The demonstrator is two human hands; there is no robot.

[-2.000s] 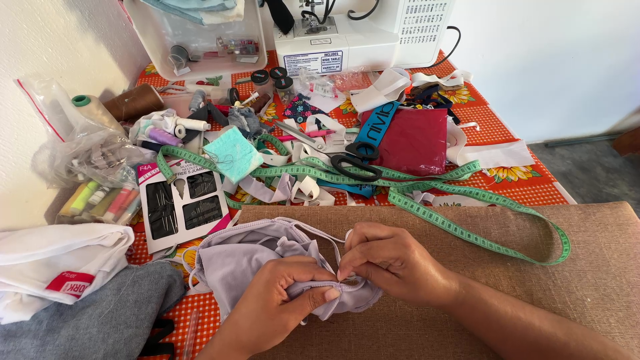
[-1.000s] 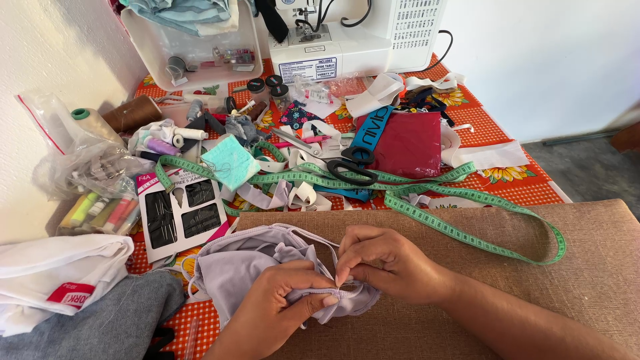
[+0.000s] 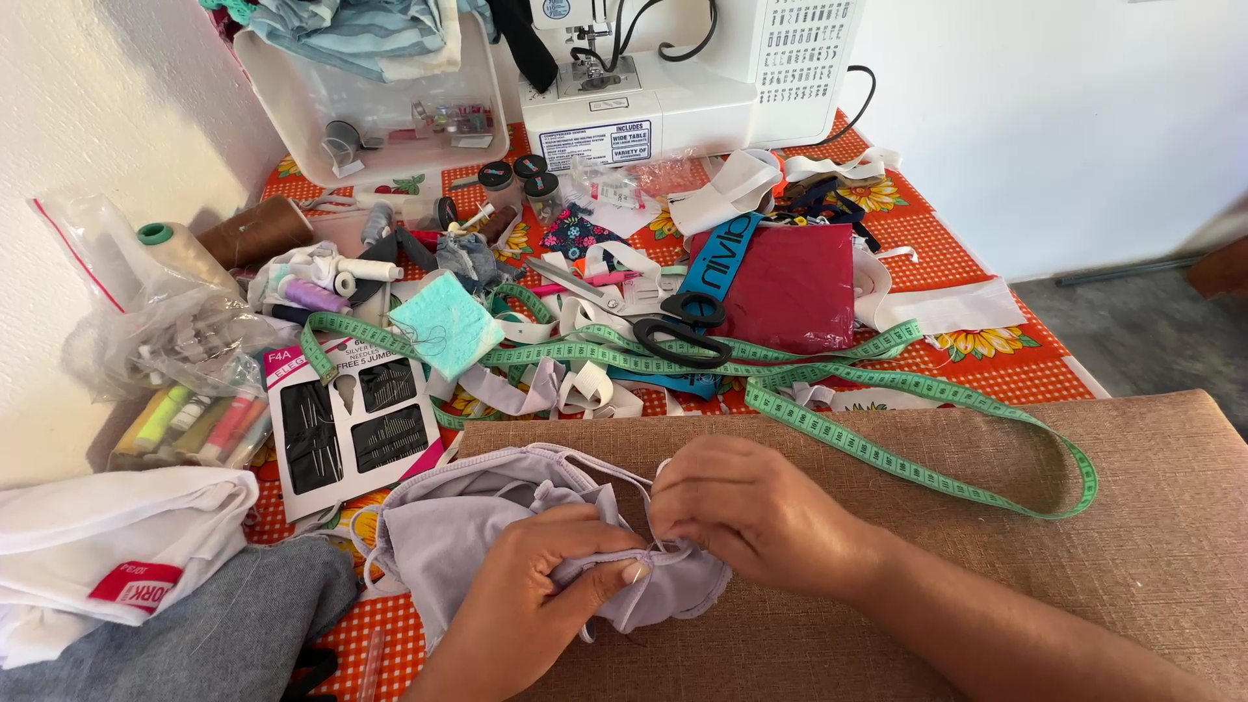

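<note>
A lavender fabric garment (image 3: 448, 546) with thin straps lies bunched on a brown fabric-covered board (image 3: 975, 585). My left hand (image 3: 546, 595) pinches its seamed edge between thumb and fingers. Close beside it, my right hand (image 3: 751, 517) has its fingertips together at the same edge, by a thin strap; whether they hold a needle or thread is too small to tell. Beyond the hands, a green tape measure (image 3: 838, 444) runs in loops over the board and table. Black-handled scissors (image 3: 682, 336) rest partly on it. A card of needles (image 3: 346, 419) lies left of the garment.
A white sewing machine (image 3: 673, 107) stands at the back, beside a plastic bin (image 3: 390, 146). Thread spools (image 3: 258, 232), a teal cloth square (image 3: 447, 324), a red packet (image 3: 775, 288) and fabric scraps cover the patterned tablecloth. White cloth (image 3: 117, 526) and denim (image 3: 224, 624) lie at left.
</note>
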